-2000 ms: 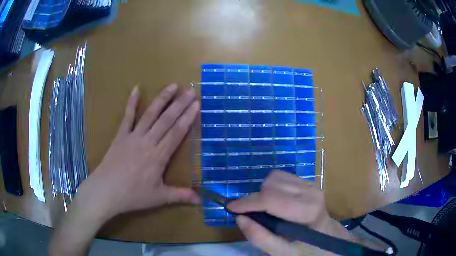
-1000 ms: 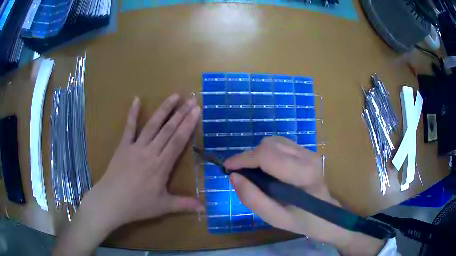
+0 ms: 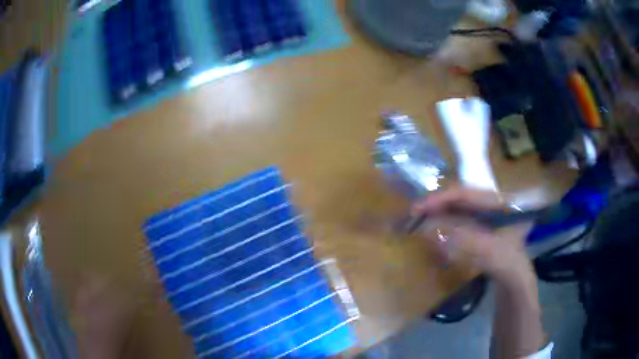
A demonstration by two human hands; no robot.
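Observation:
The joined string (image 3: 245, 259), a blue rectangle with pale cross lines, lies on the table, blurred and tilted in the view. My right hand (image 3: 476, 228) holds the soldering iron (image 3: 522, 216) to the right of the string, near the short ribbon pieces (image 3: 413, 158). The iron's tip is too blurred to make out clearly. My left hand (image 3: 101, 315) is a faint blur at the lower left, beside the string; its fingers cannot be made out.
White strips (image 3: 468, 137) lie right of the ribbon pieces. The black soldering station (image 3: 553, 105) with its pad (image 3: 515, 137) is at right. Dark cells (image 3: 143, 49) sit on the green mat (image 3: 77, 105). The grey device (image 3: 410, 24) is at the top. Long ribbon strips (image 3: 40, 280) lie at left.
The view has swung to the right and tilted. My right hand has left the string with the iron and moved right. My left hand now shows only as a blur at lower left.

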